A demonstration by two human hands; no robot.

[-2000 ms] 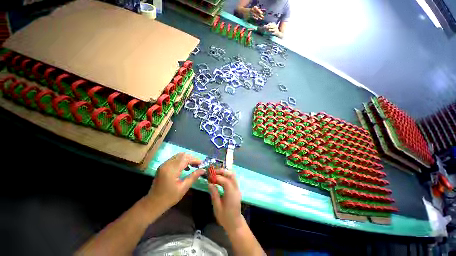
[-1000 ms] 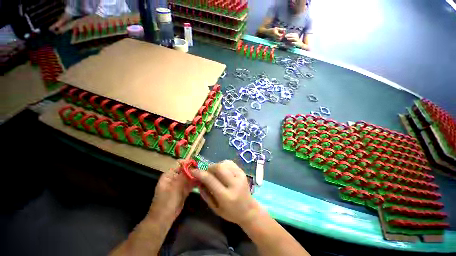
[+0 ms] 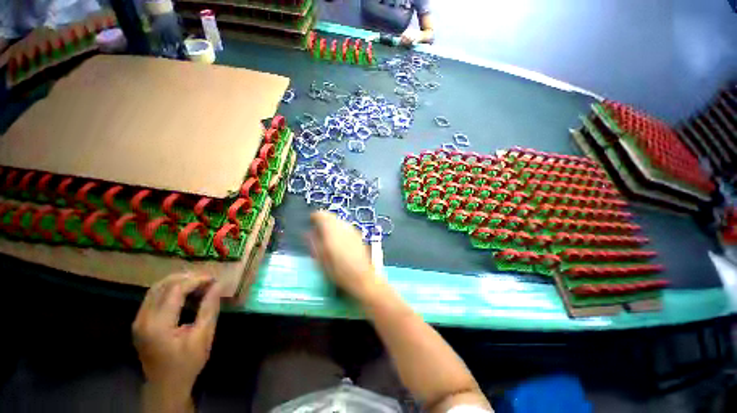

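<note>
My left hand (image 3: 174, 327) is at the near edge of the left cardboard stack, thumb and forefinger curved with a gap between them; nothing shows in it. My right hand (image 3: 343, 254) is motion-blurred at the near end of the loose pile of thin square frames (image 3: 331, 181); whether it holds anything cannot be told. A slim pale tool (image 3: 376, 252) shows partly beside it. Green circuit board modules with red loops (image 3: 525, 210) stand in a dense block at the right. More modules (image 3: 190, 235) stand in rows on the left stack.
A brown cardboard sheet (image 3: 145, 121) covers the left stack. Stacked trays (image 3: 646, 153) are at the far right. Bottles and a tape roll (image 3: 199, 51) stand behind the left stack. A person's hand (image 3: 416, 35) is across the table. A blue object (image 3: 549, 397) is below the table edge.
My hands have parted. The red-looped module they held together is no longer seen in them. My left hand moved left and down, my right hand up to the frame pile. The view has shifted.
</note>
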